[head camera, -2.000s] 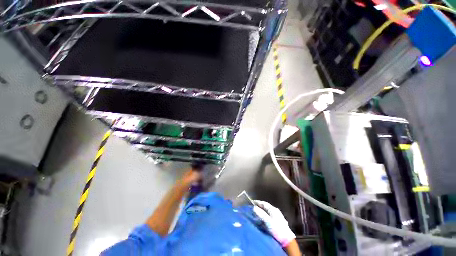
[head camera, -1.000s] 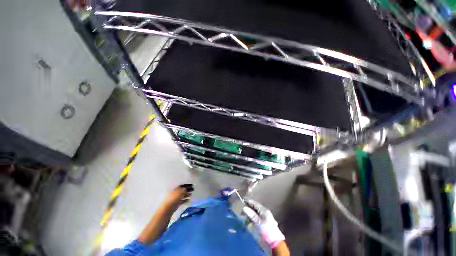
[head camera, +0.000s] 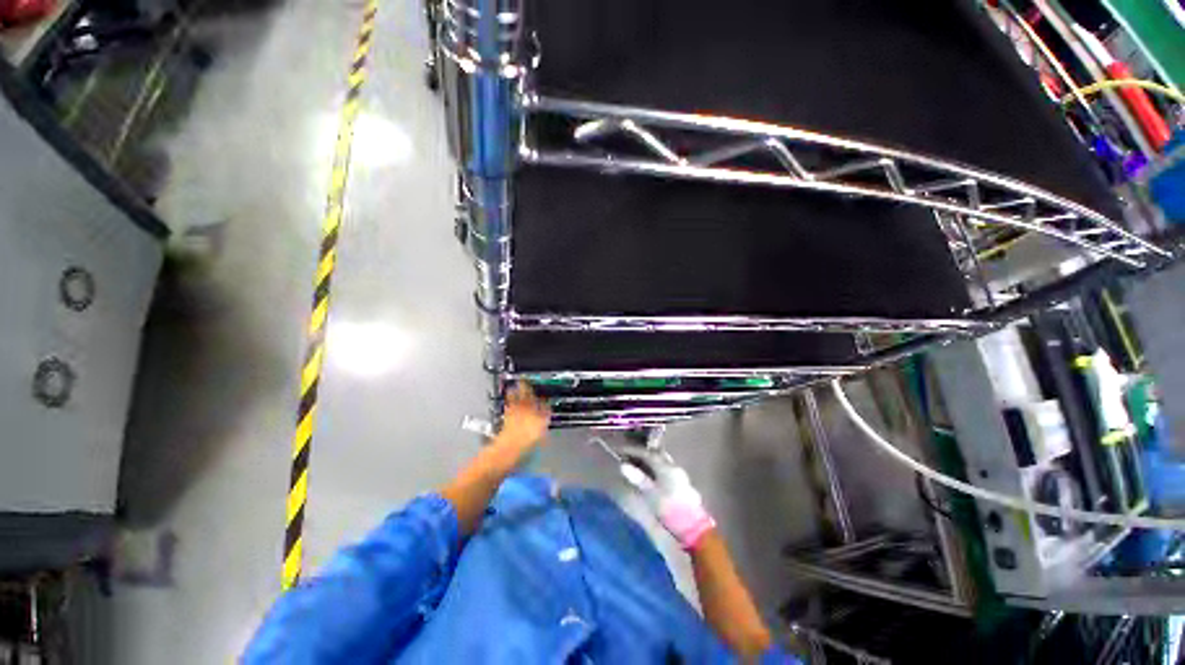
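Note:
The wire shelving trolley (head camera: 728, 324) stands in front of me, with chrome zigzag edges and black shelf liners (head camera: 728, 247). My bare left hand (head camera: 524, 418) is at the trolley's lower shelves, beside its left post; its fingers are blurred, and I cannot tell whether it grips anything. Thin strips of green circuit boards (head camera: 637, 383) show between the lower shelf edges. My right hand (head camera: 665, 491), in a white glove with a pink cuff, holds a thin silver metal tool (head camera: 606, 450) just in front of the trolley's lower edge.
A grey cabinet (head camera: 78, 338) stands at the left. Yellow-black tape (head camera: 320, 299) runs along the grey floor between it and the trolley. At the right are a machine (head camera: 1027, 455), a white hose (head camera: 936, 483) and a metal frame (head camera: 884, 585) low down.
The view has swung, so the trolley's left post is now near the centre. My left hand has moved up to the trolley; the black item in it no longer shows. My right hand still holds the tool.

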